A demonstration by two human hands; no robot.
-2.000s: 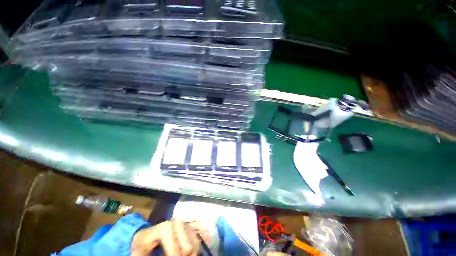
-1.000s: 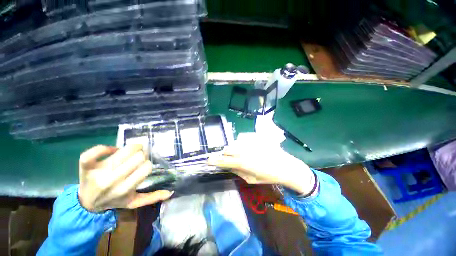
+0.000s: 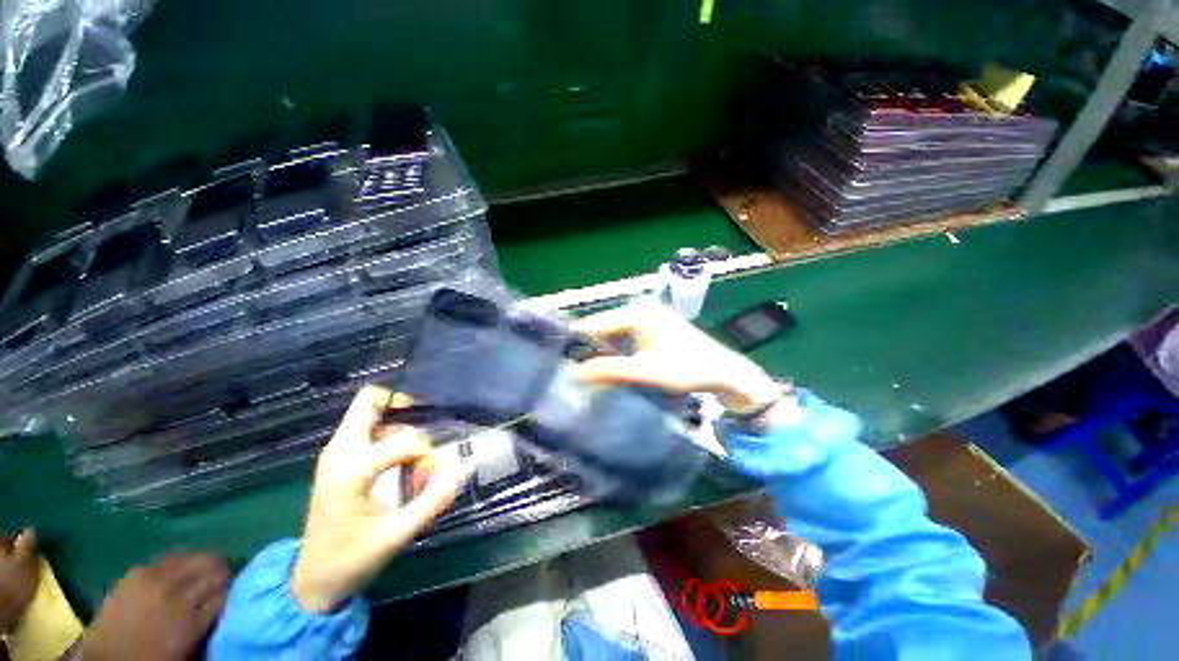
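A dark, palm-sized phone front panel (image 3: pixel 455 355) is held up between my hands, blurred by motion. A clear plastic bag (image 3: pixel 634 446) trails from it down to the right. My left hand (image 3: pixel 369 497) pinches the panel's lower left edge. My right hand (image 3: pixel 666 351) grips the bag at the panel's right end; its fingertips are partly hidden. Below and behind them, a small blister tray (image 3: pixel 498 467) with pale-windowed panels lies on the green bench, partly covered by my left hand and the bag.
Large stacked blister trays (image 3: pixel 259 310) stand left. A white bottle (image 3: pixel 685 282) and a black phone unit (image 3: pixel 756 324) lie beyond my right hand. Another tray stack (image 3: pixel 905 155) is back right. Another person's hand (image 3: pixel 155 607) is lower left. An orange handle (image 3: pixel 784 600) is below the bench edge.
The view has turned right. My hands have lifted from the small tray and now hold up a dark panel with a bag. Another person's hands have come into view at lower left.
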